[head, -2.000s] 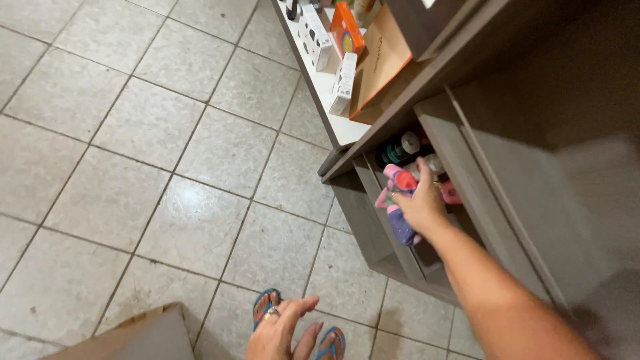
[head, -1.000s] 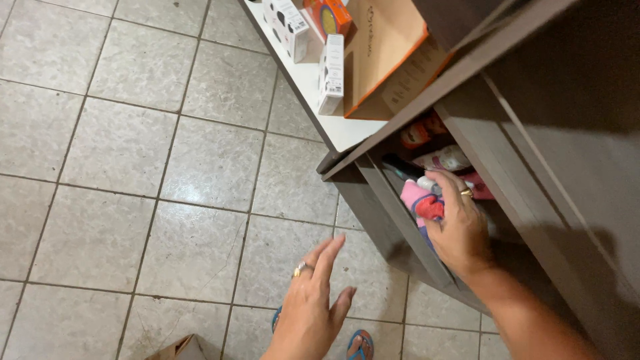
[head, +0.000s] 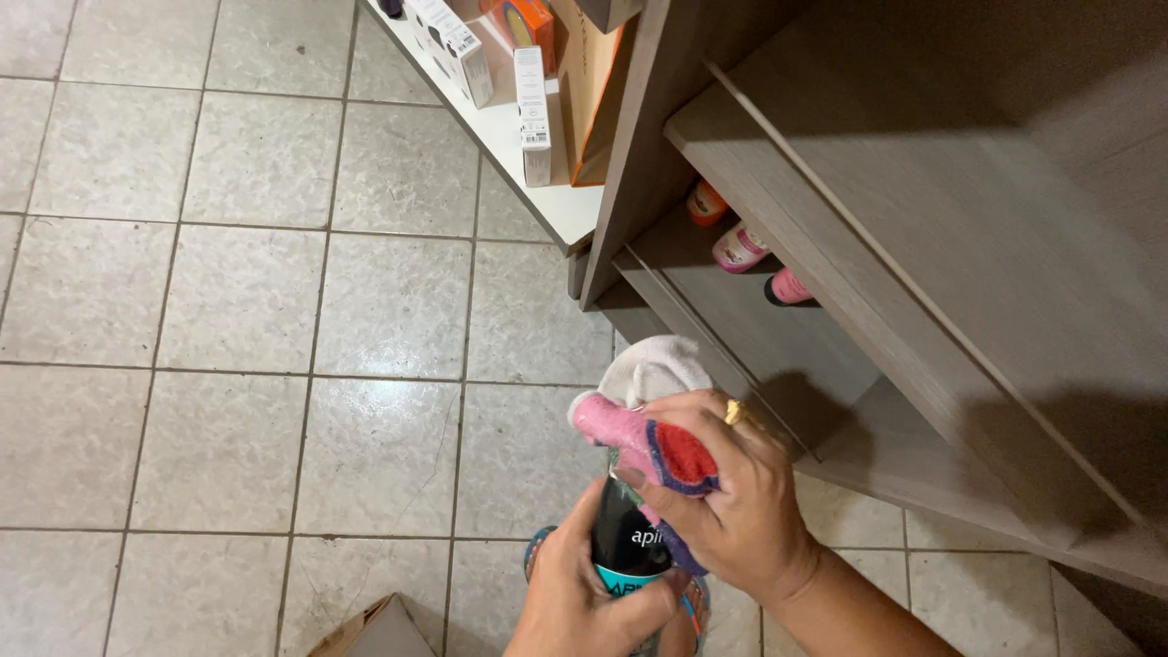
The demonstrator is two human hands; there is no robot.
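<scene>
My left hand (head: 584, 584) grips a black bottle with a teal band (head: 630, 543), held over the tiled floor below the shelf unit. Bunched in my right hand (head: 739, 493) is a pink, red and purple cloth (head: 643, 443), its folds lying over the top of the bottle. A whitish cloth (head: 657, 370) sticks out beyond my right fingers. The bottle's top is partly hidden by the cloth and fingers. On the low shelf ahead are an orange bottle (head: 705, 203), a pink and white bottle (head: 740, 248) and a pink bottle with a black cap (head: 789, 287).
A wooden shelf unit (head: 876, 265) fills the right side. White boxes (head: 534, 114), an orange box (head: 529, 27) and an orange-brown bag or box (head: 589, 91) stand on a white shelf (head: 570, 205) at the top. A cardboard box (head: 379, 630) is at the bottom edge.
My right hand has come out of the low shelf with the cloth. The black bottle is now in my left hand, which held nothing before.
</scene>
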